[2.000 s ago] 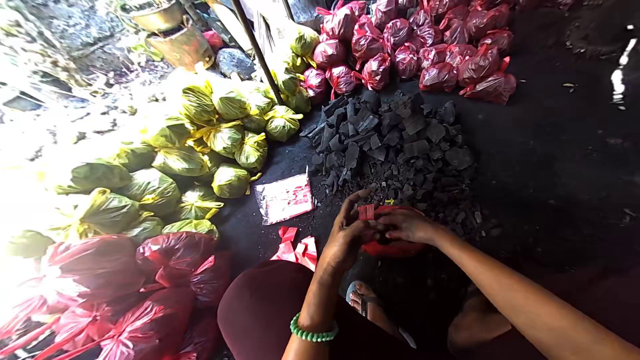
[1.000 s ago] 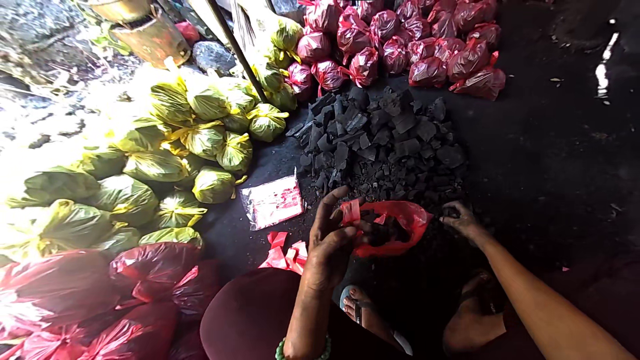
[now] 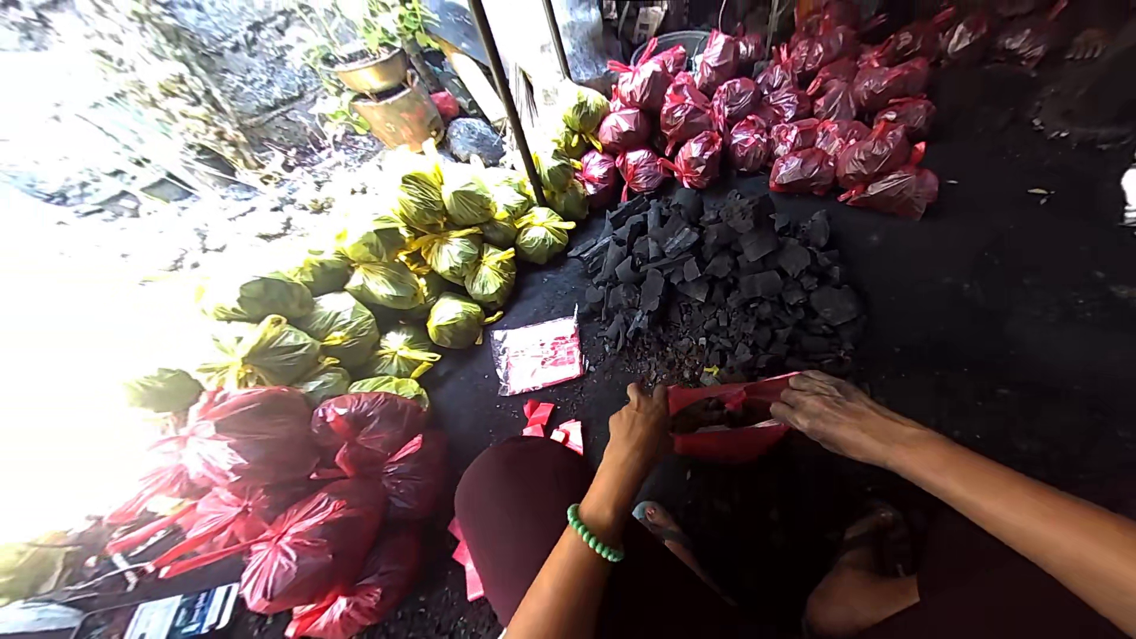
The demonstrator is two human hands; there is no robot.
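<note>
A red plastic bag (image 3: 732,441) is stretched between my two hands, its mouth facing up, with dark pieces inside that look like charcoal. My left hand (image 3: 641,422) grips the bag's left edge; a green bead bracelet circles that wrist. The right edge is held by my right hand (image 3: 821,410). Just beyond the bag lies a heap of black charcoal pieces (image 3: 728,275) on the dark ground. A clear packet of folded red bags (image 3: 539,355) lies left of the heap, with red plastic scraps (image 3: 538,417) nearer my knee.
Tied yellow bags (image 3: 453,253) stand in a cluster at the left, and large tied red bags (image 3: 275,444) at the lower left. Several small tied red bags (image 3: 803,169) sit behind the heap. A thin dark pole (image 3: 510,102) rises among the bags; potted plants (image 3: 399,111) are behind.
My right hand, apart from the bag's right side one second ago, now grips its edge. The bag's mouth has been pulled wide between both hands.
</note>
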